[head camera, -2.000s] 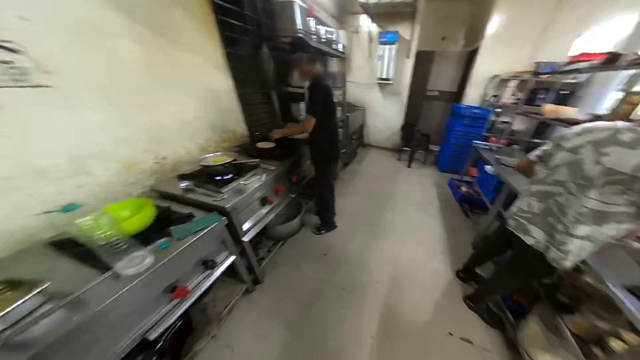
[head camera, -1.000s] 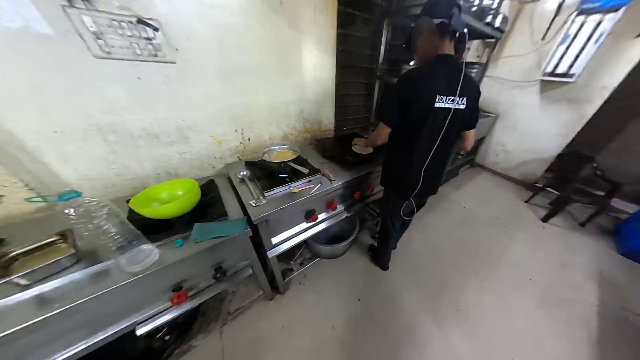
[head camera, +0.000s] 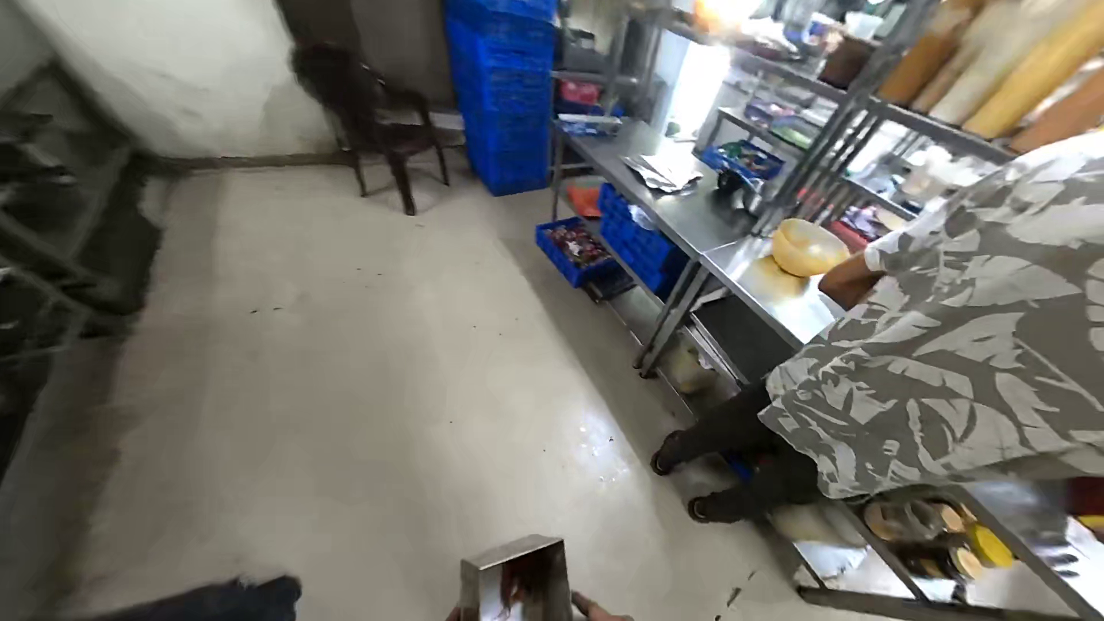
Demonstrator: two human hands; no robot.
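Note:
A rectangular steel container is held low at the bottom edge of the view, with a reddish-brown patch visible inside it. Fingers of my right hand press on its right side. At its left side only a small bit of my left hand shows. The rest of both hands is cut off by the frame. A dark, blurred shape, perhaps cloth, lies at the bottom left.
A person in a leaf-patterned shirt stands at the right beside a steel worktable bearing a yellowish bowl. Blue crates are stacked at the back near a dark chair. Jars sit on a low shelf.
The view has swung far right, from the stoves to the worktables. The steel container and my fingers on it now show; neither was in the earlier frames' view as a held thing.

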